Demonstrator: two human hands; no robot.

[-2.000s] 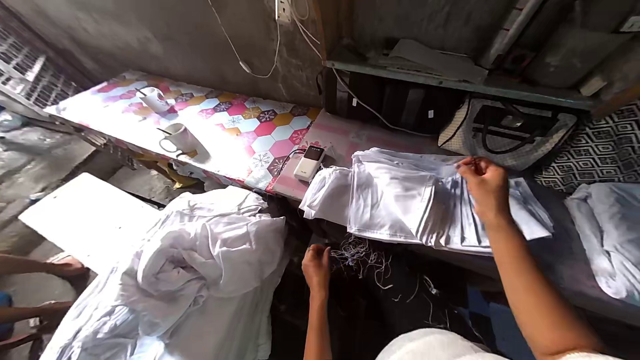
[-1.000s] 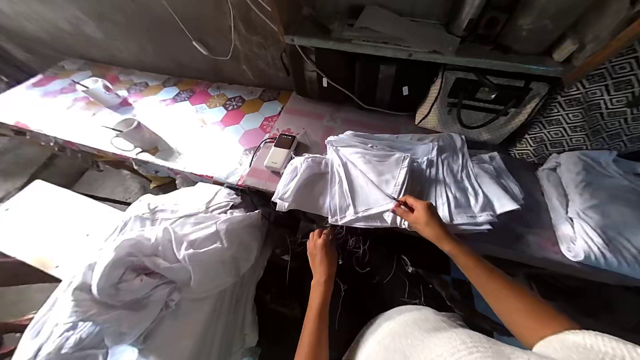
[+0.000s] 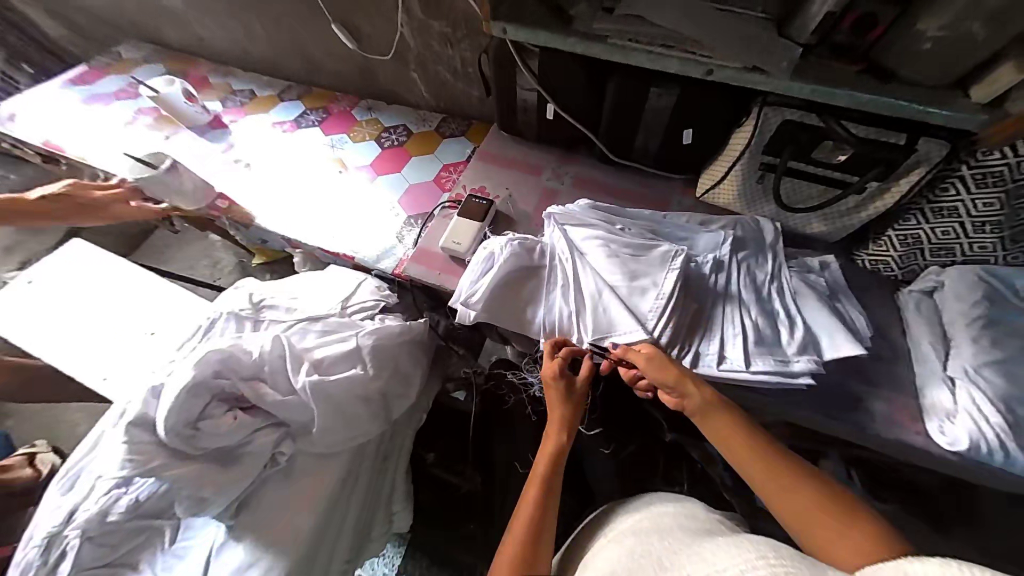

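Stacked white fabric pieces (image 3: 616,280) with stitched hems lie fanned out along the table edge in front of me. My left hand (image 3: 566,370) pinches at the lower edge of the nearest piece, its fingers bent; the exact grip is partly hidden. Close on its right, my right hand (image 3: 652,372) holds a small dark tool, probably thread snips (image 3: 600,350), its tip pointing at my left fingers. Loose thread ends (image 3: 524,382) hang below the cloth beside my left hand.
A white power bank (image 3: 468,226) with a cable lies left of the stack. Large white cloth (image 3: 304,400) is heaped at left. Another person's hand (image 3: 88,202) is by a white mug (image 3: 172,182). A handbag (image 3: 824,168) and folded cloth (image 3: 964,360) are at right.
My right hand has come down and left, off the stack, to beside my left hand. At the left, another person's hand has come in by the mug.
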